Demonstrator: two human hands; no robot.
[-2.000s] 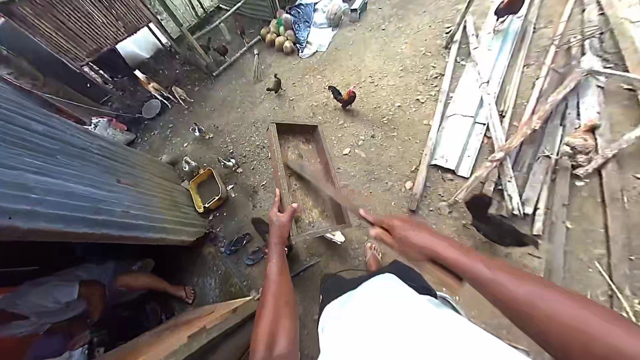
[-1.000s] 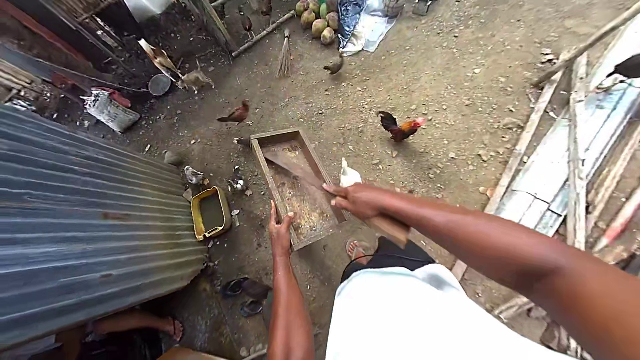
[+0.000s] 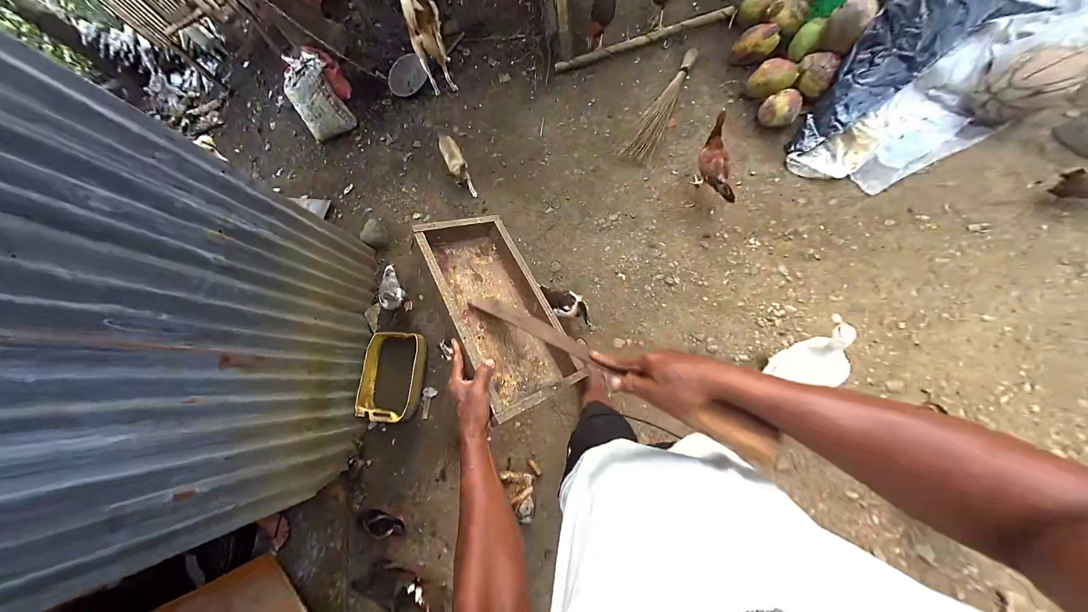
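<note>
A shallow rectangular wooden tray (image 3: 455, 224) with yellowish bits scattered over its floor lies ahead of my body. At its near left side, my left hand (image 3: 472, 395) grips the rim, thumb on top. My right hand (image 3: 663, 381) is closed around a long-bladed knife, perhaps a machete (image 3: 531, 325), beyond the tray's near right corner. The blade slants over the tray and its tip is above the tray's middle. Part of a brown wooden handle or sheath (image 3: 739, 433) shows beneath my right forearm.
A corrugated metal wall (image 3: 178, 340) stands at left, beside a yellow cut-open container (image 3: 367, 387). A white bird (image 3: 812, 357), a brown chicken (image 3: 716, 161) and a grey bird (image 3: 391, 289) are around. Farther off are a stick broom (image 3: 659, 119), coconuts (image 3: 780, 108), plastic sheeting (image 3: 901, 127) and a dog (image 3: 425, 38).
The view has swung left and come nearer the tray. The white bird, partly behind the tray's right side one second ago, now shows farther right of it. Both hands keep their holds.
</note>
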